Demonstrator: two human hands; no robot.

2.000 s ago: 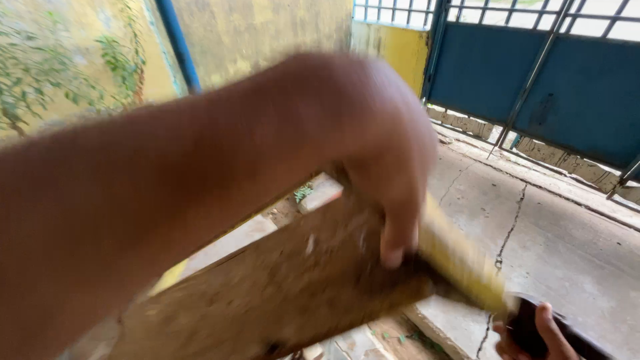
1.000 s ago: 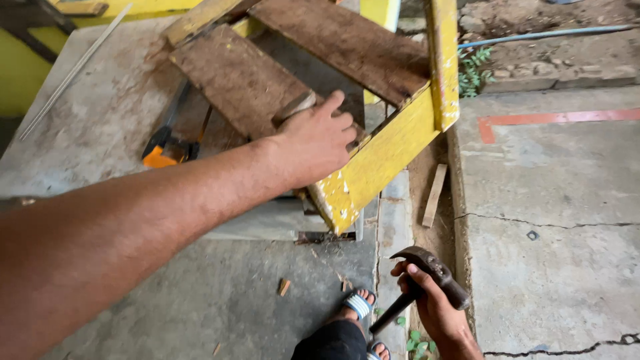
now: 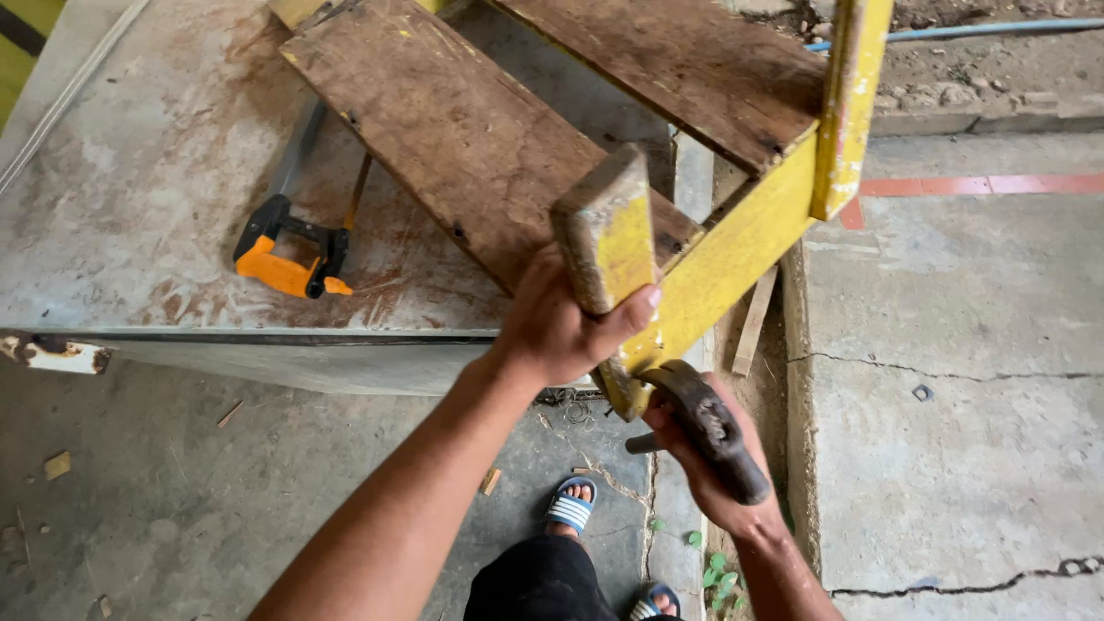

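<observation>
My left hand grips a short wooden piece with worn yellow paint, part of a wooden frame. Brown planks and a yellow side board make up that frame, which rests on a worn metal-looking table top. My right hand is closed around a claw hammer close to its head, the claw at the lower end of the yellow board. Whether the claw touches the wood or a nail cannot be told. A short bit of the hammer's handle shows below my fingers.
A hacksaw with an orange and black handle lies on the table top. A loose wood strip lies in the gap beside the cracked concrete slab. My sandalled feet are below, near wood scraps. A blue hose runs behind.
Since one second ago, my right hand has brought the hammer up to the yellow board's lower end. My left hand has shifted and now grips the short piece. Two seconds ago the view faced a blue gate.
</observation>
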